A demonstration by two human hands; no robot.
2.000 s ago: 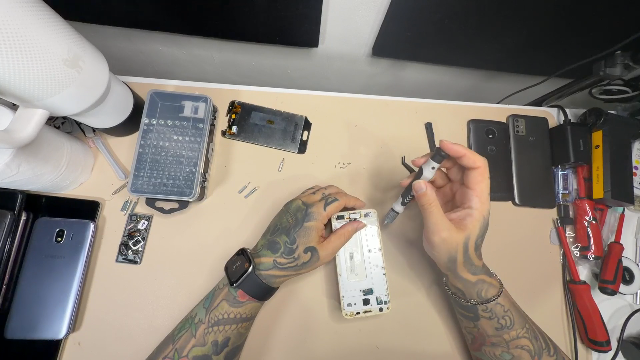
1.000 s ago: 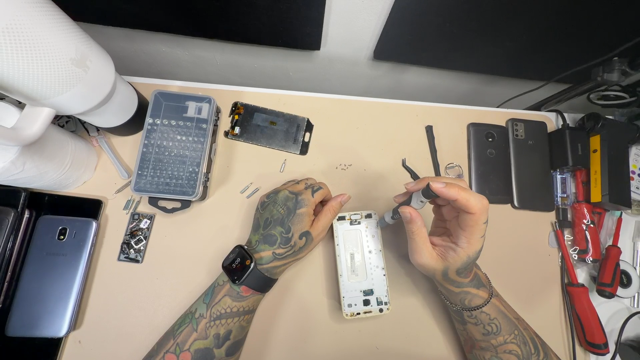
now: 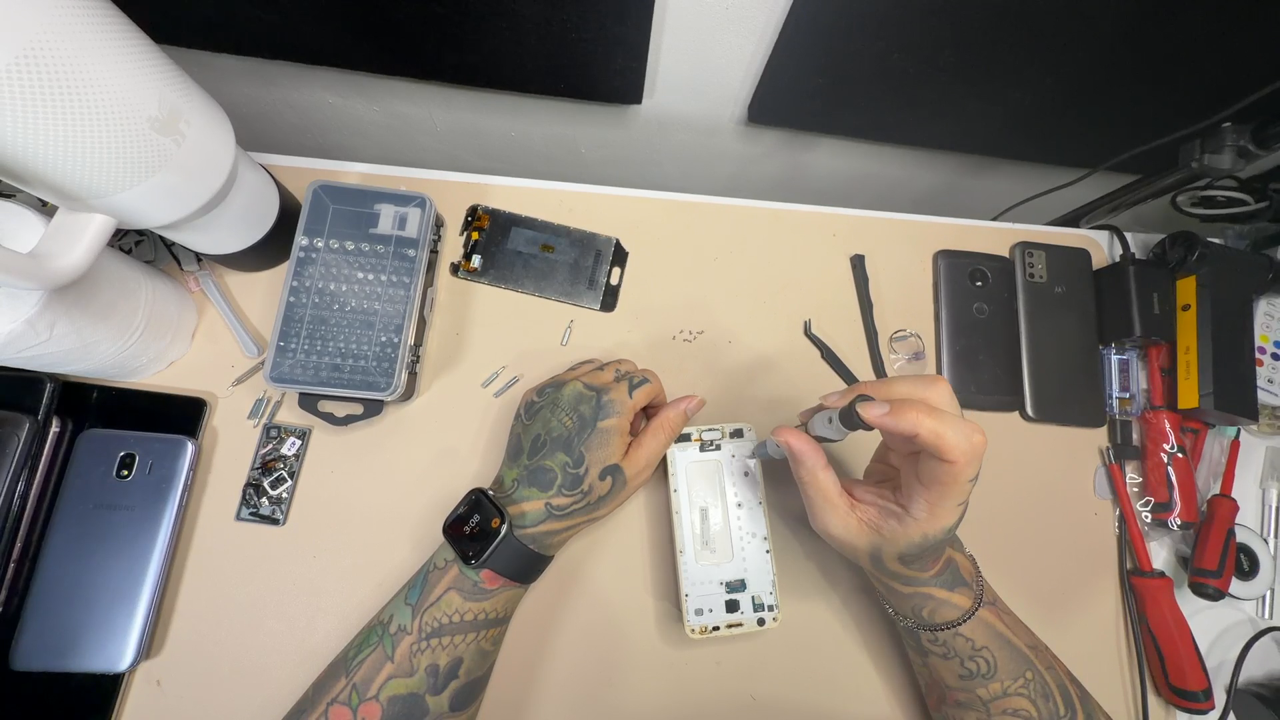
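Observation:
An opened phone's white mid-frame (image 3: 722, 530) lies upright in the view on the beige mat. My right hand (image 3: 890, 470) holds a small grey precision screwdriver (image 3: 828, 424) between thumb and fingers, its tip end at the frame's upper right edge; whether it touches a screw I cannot tell. Beside the frame's top left corner rests my left hand (image 3: 590, 440), fingers curled and thumb pointing at the corner, with nothing visible in it. Small screws (image 3: 688, 336) lie in a loose group above the frame. Loose driver bits (image 3: 506, 386) are near my left knuckles.
A display assembly (image 3: 545, 257) and a bit case (image 3: 350, 290) lie behind. Black tweezers (image 3: 828, 352), a black pry tool (image 3: 866, 315) and two dark phones (image 3: 1058, 335) are at right, with red-handled screwdrivers (image 3: 1170, 640). Left stand a white tumbler (image 3: 130, 120) and a blue-grey phone (image 3: 105, 550).
My left hand has come off the phone frame to its left side. My right hand has lowered the screwdriver toward the frame's upper right edge; the black tools behind it lie on the mat.

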